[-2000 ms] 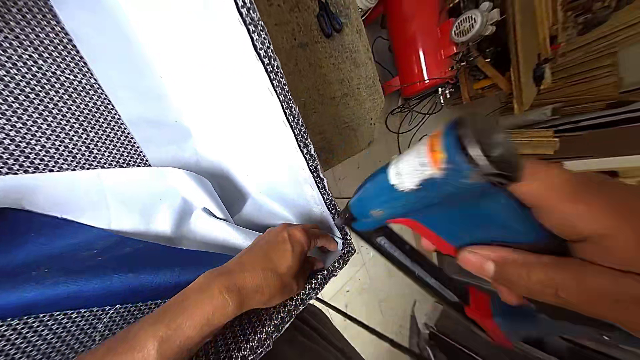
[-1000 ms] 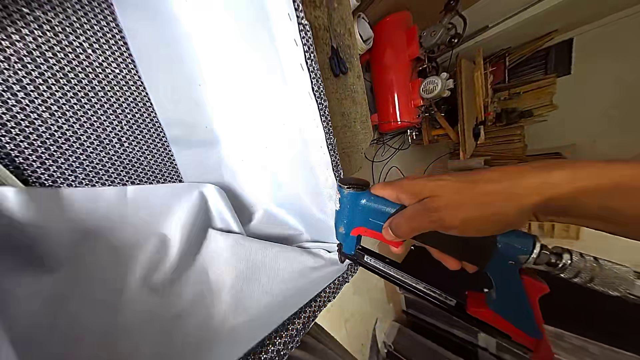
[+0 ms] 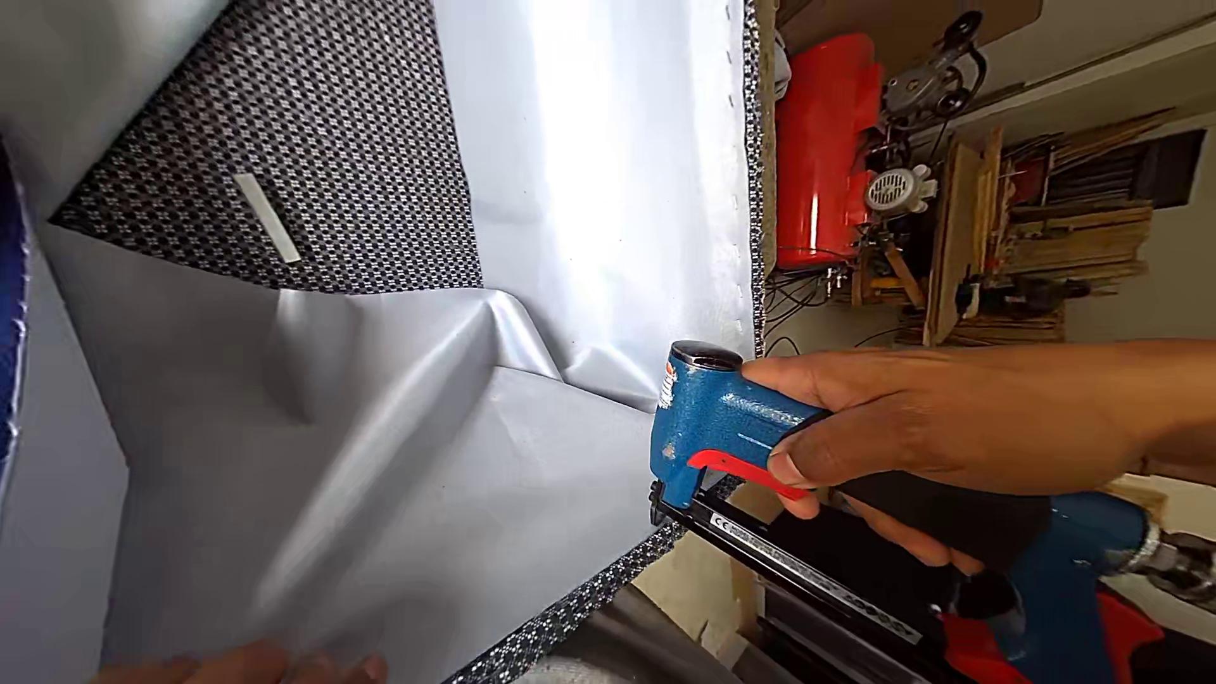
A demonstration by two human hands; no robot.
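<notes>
My right hand [image 3: 912, 427] grips a blue and red pneumatic staple gun [image 3: 722, 418] by its black handle. The gun's nose touches the edge of grey lining fabric [image 3: 532, 475], close to the corner where the black-and-white patterned upholstery fabric [image 3: 608, 579] shows as a border. A row of staples runs along the lining's right edge above the gun. Only the fingers of my left hand [image 3: 275, 665] show at the bottom edge, over the lining; whether they hold it cannot be told. A pale strip [image 3: 267, 218] lies on the patterned fabric.
Beyond the work, at the right, stands a red air compressor tank [image 3: 822, 152] with a motor [image 3: 893, 190] and black cables [image 3: 793, 304]. Stacked wood pieces [image 3: 1083, 242] lie farther right. Dark blue material [image 3: 11, 304] shows at the far left edge.
My left hand, at the fabric corner two seconds ago, is now at the bottom edge. The lining has spread over the lower patterned and blue areas. The staple gun has turned, its nose at the lower border.
</notes>
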